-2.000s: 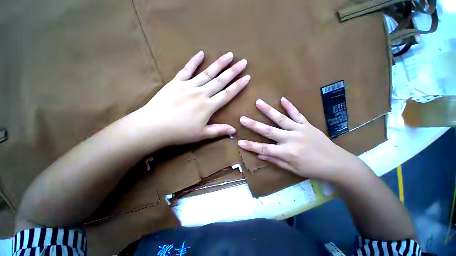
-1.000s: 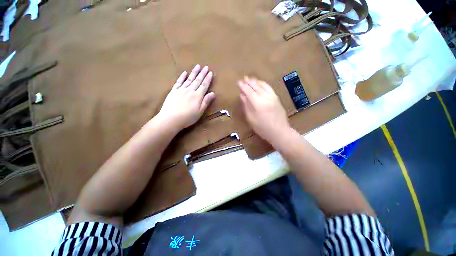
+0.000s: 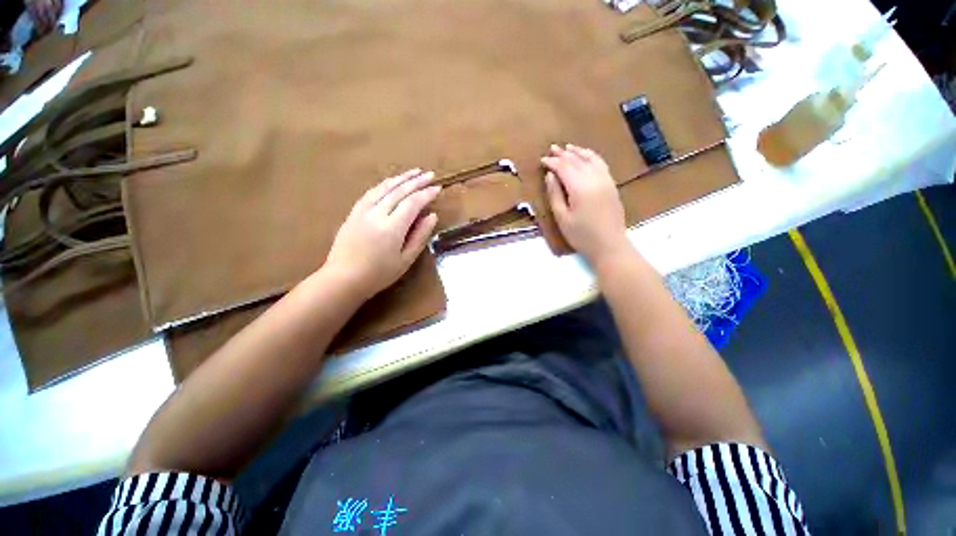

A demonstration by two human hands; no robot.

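Note:
The brown bag body panel [image 3: 262, 126] lies flat in layers on the table. The bottom notch [image 3: 482, 228] opens at its near edge, with small white bits at its corners. My left hand [image 3: 386, 230] rests on the panel at the left side of the notch, fingers curved and close together. My right hand [image 3: 585, 199] rests at the right side of the notch, fingers close together. Whether either hand pinches the fabric cannot be told. A black label [image 3: 645, 131] lies right of my right hand. Lower panel flaps [image 3: 398, 306] show beyond the upper panel's edge.
The white-covered table [image 3: 94, 445] has a rounded near edge. A glue bottle [image 3: 802, 128] lies at the right. Brown straps [image 3: 79, 199] bunch at the left, others [image 3: 723, 31] at the upper right. White threads on blue [image 3: 713, 293] sit below the table edge. Part of a person's hand [image 3: 44, 10] shows top left.
My hands have come from flat on the panel to both sides of the notch, fingers drawn together. The notch's upper folded edge shows more openly. The camera view has shifted.

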